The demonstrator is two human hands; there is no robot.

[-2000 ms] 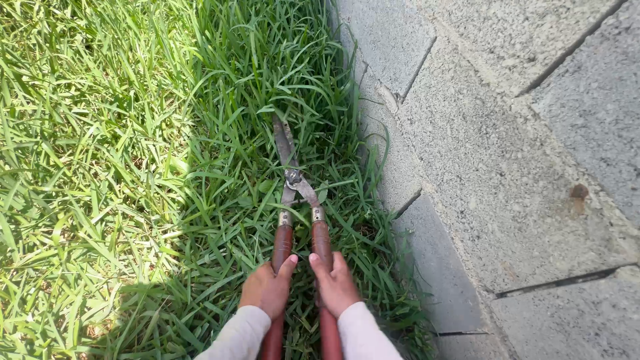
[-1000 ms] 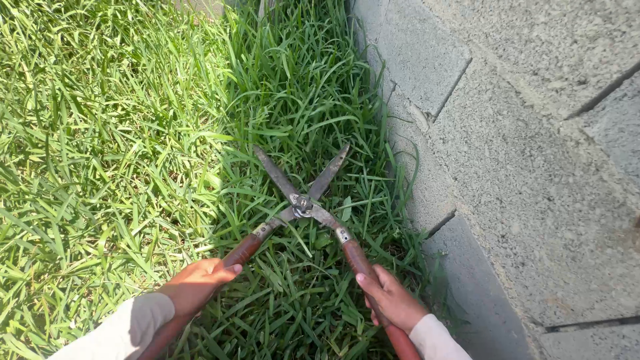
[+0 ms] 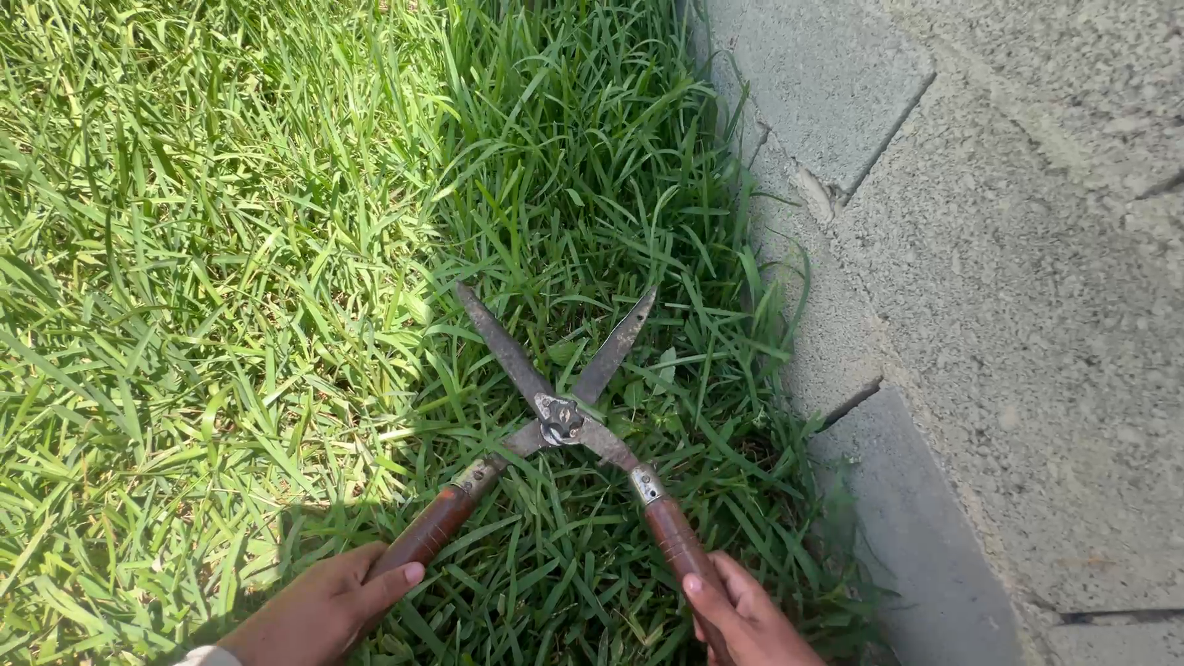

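Note:
A pair of hedge shears (image 3: 561,419) with worn metal blades and reddish-brown wooden handles lies across the lower middle of the view, its blades spread in a V over green grass (image 3: 573,222). My left hand (image 3: 324,601) grips the left handle, thumb along its top. Around the right handle my right hand (image 3: 740,615) is closed, near the bottom edge. Grass stands around and between the blades. The lower ends of both handles are out of sight.
A grey concrete block wall (image 3: 1008,324) with open joints rises along the right side, and the shaded grass grows up against its foot. Sunlit grass (image 3: 213,231) covers the left side, with a shadow at lower left.
Two seconds ago the blades were nearly together and my hands close to each other. The handles have since moved apart and the blades are spread.

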